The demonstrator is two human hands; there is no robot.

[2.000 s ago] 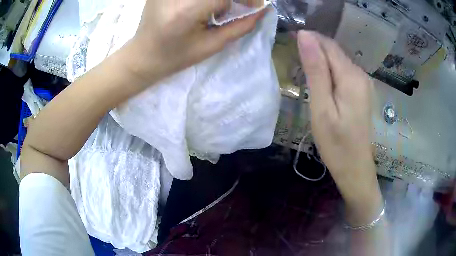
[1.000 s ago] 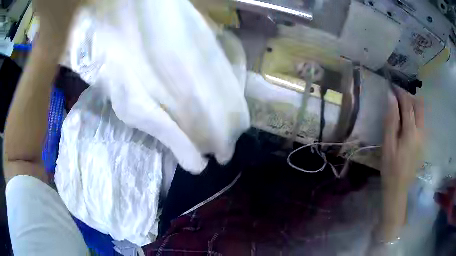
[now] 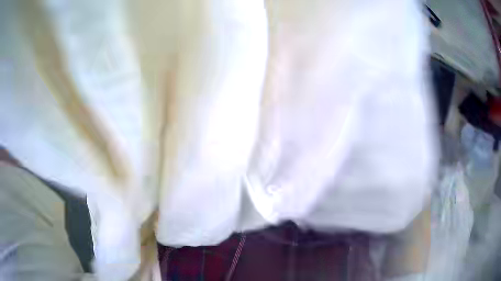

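A white garment piece (image 3: 340, 137) hangs close in front of the camera and fills most of the view. It is blurred, with soft vertical folds and yellowish shaded bands at the left. Its lower edge hangs above the dark red plaid apron (image 3: 263, 255). My left hand is not visible; only a pale sleeve (image 3: 27, 219) and a bit of arm show at the left edge. My right hand is not visible either; a blurred skin-coloured patch, perhaps my forearm, shows below the cloth's lower right corner. What holds the cloth is hidden or outside the picture.
A pale surface (image 3: 467, 38) with a small dark part shows at the upper right. A hazy clear plastic bag (image 3: 453, 219) is at the lower right, with a dark and red object (image 3: 483, 112) above it. The cloth hides the sewing area.
The white cloth has come up from the left and now covers the machine and most of the view. Both hands, visible before, are now out of sight.
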